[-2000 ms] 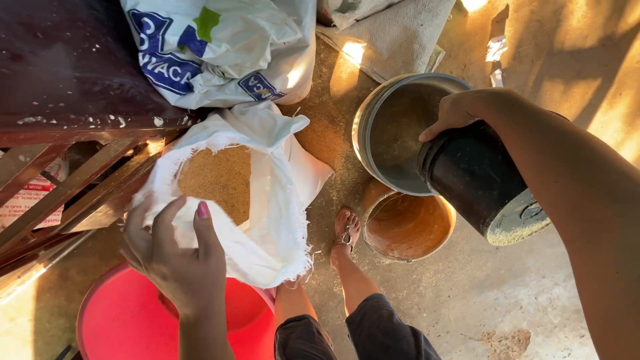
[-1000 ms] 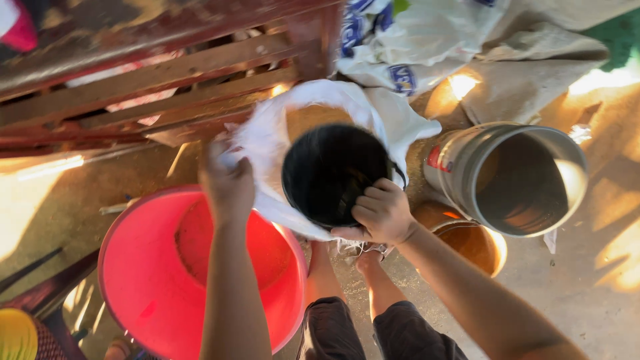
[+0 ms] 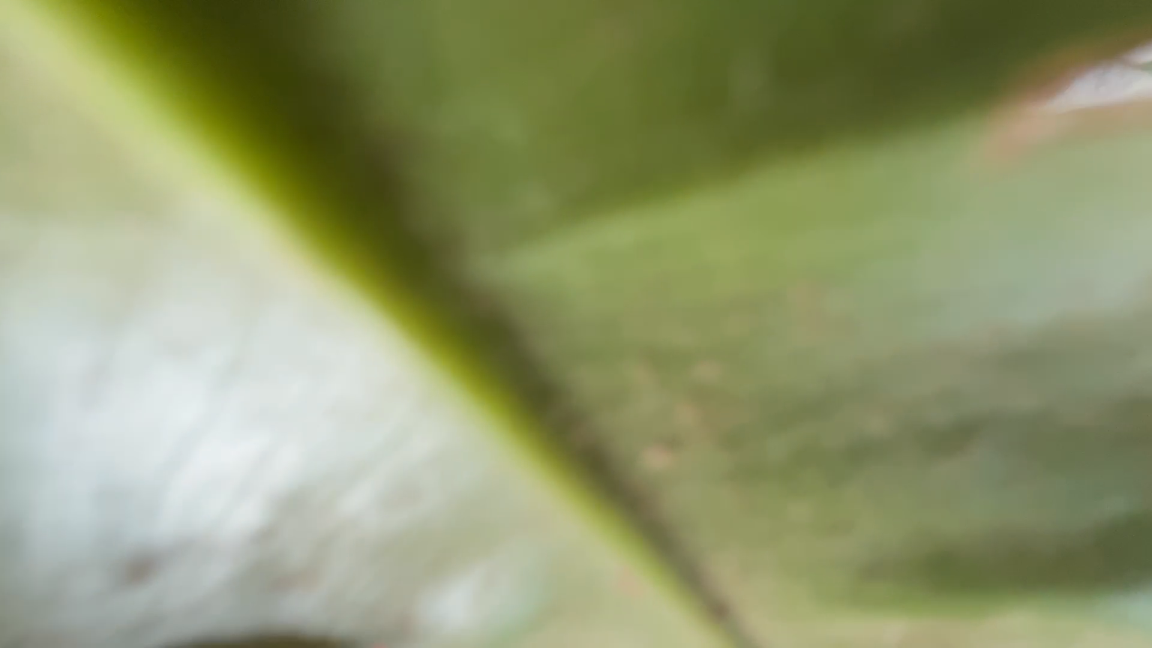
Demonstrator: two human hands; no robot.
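Neither of my hands shows in the head view. A blurred green surface, which looks like a large leaf [image 3: 720, 360] seen very close, fills most of the picture. Its yellow-green rib or edge [image 3: 396, 306] runs slantwise from the upper left to the bottom, with a dark line along it. What my hands hold or touch is hidden from this view.
At the lower left lies a pale, whitish blurred area [image 3: 198, 432], too unclear to name. A small white patch with a reddish-brown border [image 3: 1107, 83] shows at the upper right edge.
The view has changed completely. Both hands, the black bucket, the white sack, the red basin and the grey bucket seen earlier are out of sight.
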